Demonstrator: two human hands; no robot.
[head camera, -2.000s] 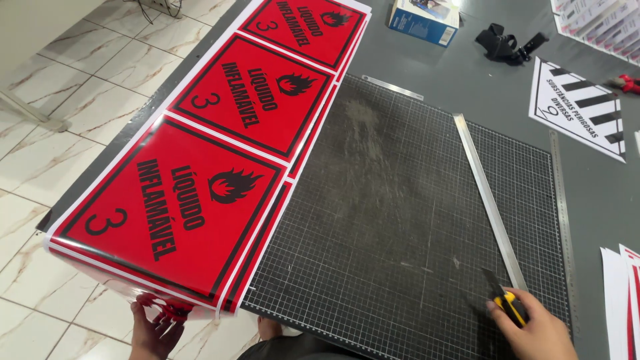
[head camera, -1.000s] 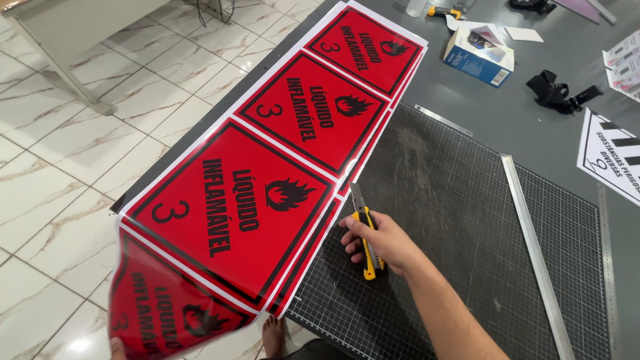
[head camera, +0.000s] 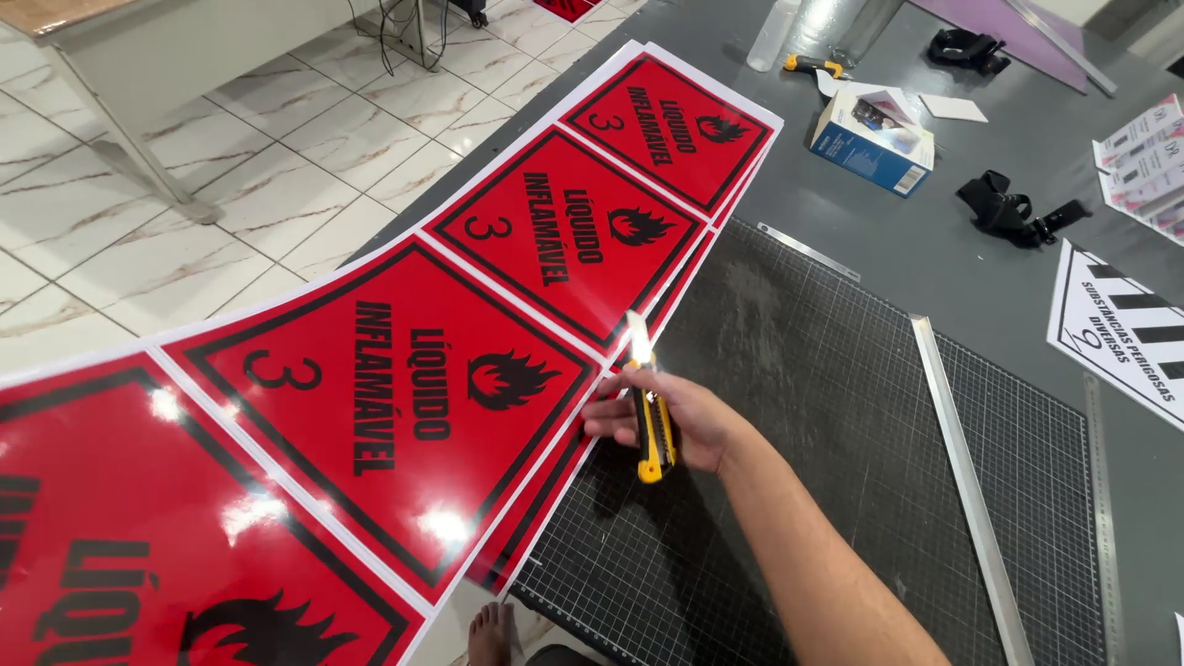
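Note:
A long printed sheet of red flammable-liquid hazard signs (head camera: 499, 370) lies over the table's left edge, and its near end is raised and curved toward me at lower left. Beneath its right border another red printed strip (head camera: 546, 481) shows. My right hand (head camera: 661, 416) holds a yellow and black snap-off utility knife (head camera: 653, 430), blade out and pointing away, at the sheet's right edge above the black gridded cutting mat (head camera: 786, 416). My left hand is out of view.
A metal straightedge (head camera: 967, 481) and a steel ruler (head camera: 1101, 518) lie on the mat's right side; a shorter ruler (head camera: 807, 252) is at its far edge. Beyond are a blue and white box (head camera: 869, 148), black straps (head camera: 1017, 211) and another yellow knife (head camera: 814, 66). A hazard placard (head camera: 1119, 333) lies right.
My right hand has moved with the knife from beside the straightedge to the sheet's right edge. The sheet's near end, hanging down before, is now raised. My left hand has left the view.

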